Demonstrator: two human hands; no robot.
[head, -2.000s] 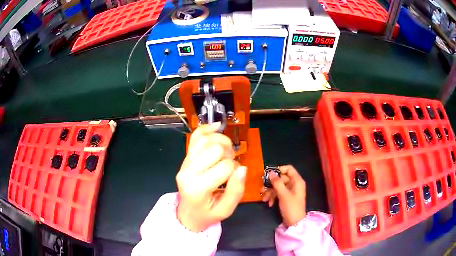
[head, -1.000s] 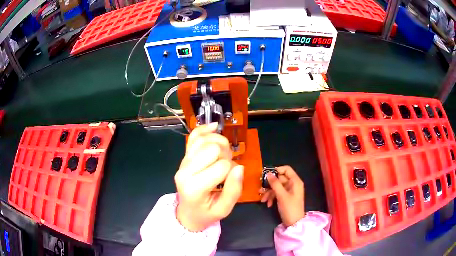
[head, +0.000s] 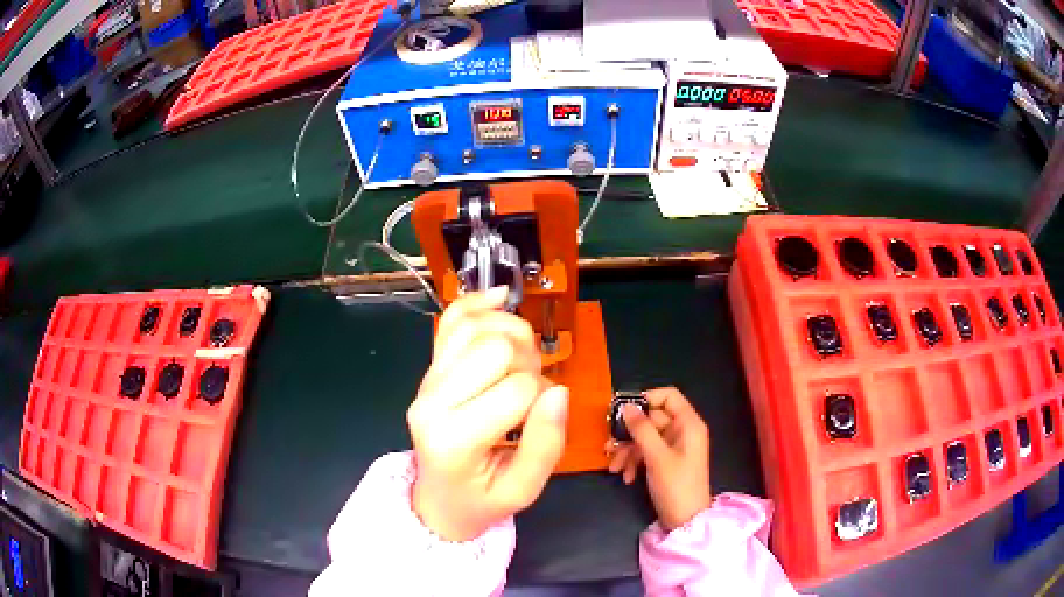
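Note:
The orange test fixture [head: 593, 385] stands upright at the centre of the bench. My left hand [head: 484, 408] is closed at the fixture's metal clamp linkage [head: 488, 251]; its fingers cover the clamp handle's end, and the hand hides most of the fixture's lower seat. My right hand [head: 674, 449] holds a small black watch unit [head: 628, 414] between thumb and fingers, beside the right edge of the orange base. Both hands are bare, with pink sleeves.
A thick red-orange tray [head: 764, 408] with many black units lies right. A thinner tray [head: 111, 466] with several units lies left. Behind the fixture stand a blue tester box [head: 502, 161] and a white power supply [head: 714, 152]. Thin pale leads [head: 298, 175] run to the fixture.
The view has shifted slightly since two seconds ago. Both hands keep nearly the same place at the fixture. The tester's middle display reads differently.

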